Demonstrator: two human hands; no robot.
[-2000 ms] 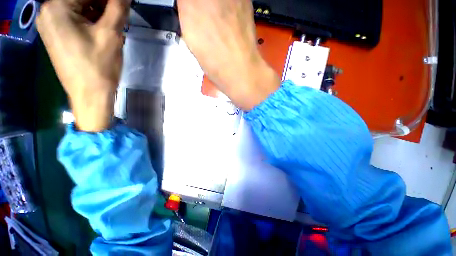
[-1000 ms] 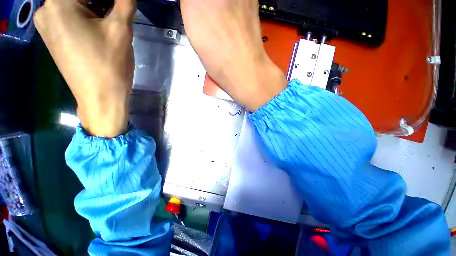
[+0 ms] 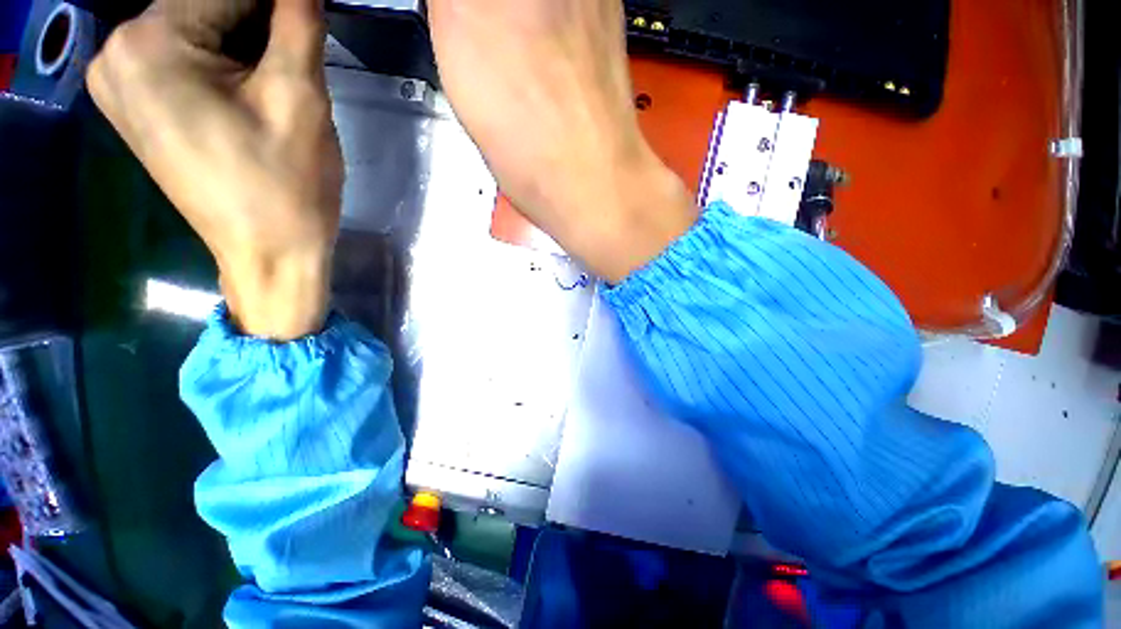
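Note:
My left hand (image 3: 234, 148), bare with a blue sleeve, is at the upper left with its fingers curled; the fingertips are cut off by the top edge. My right hand (image 3: 541, 111) reaches up over the machine bed, and its fingers lie beyond the top edge. What either hand holds cannot be seen. A dark part (image 3: 384, 35) shows between the hands at the top edge. A black panel (image 3: 799, 43) lies on the orange-red fixture (image 3: 910, 221) at the upper right. A silver fixture clamp (image 3: 760, 160) sits at the panel's lower edge.
White machine bed (image 3: 486, 369) lies below the hands. A red and yellow button (image 3: 423, 511) is at its lower edge. Clear air tubing (image 3: 1067, 184) curves round the fixture's right side. Dark blue bins (image 3: 627, 584) are at the bottom. Clear packaging (image 3: 37, 430) lies at the far left.
My left wrist and sleeve have shifted to the right, and the hand tilts more. My right hand has barely moved. The panel and fixture look unchanged.

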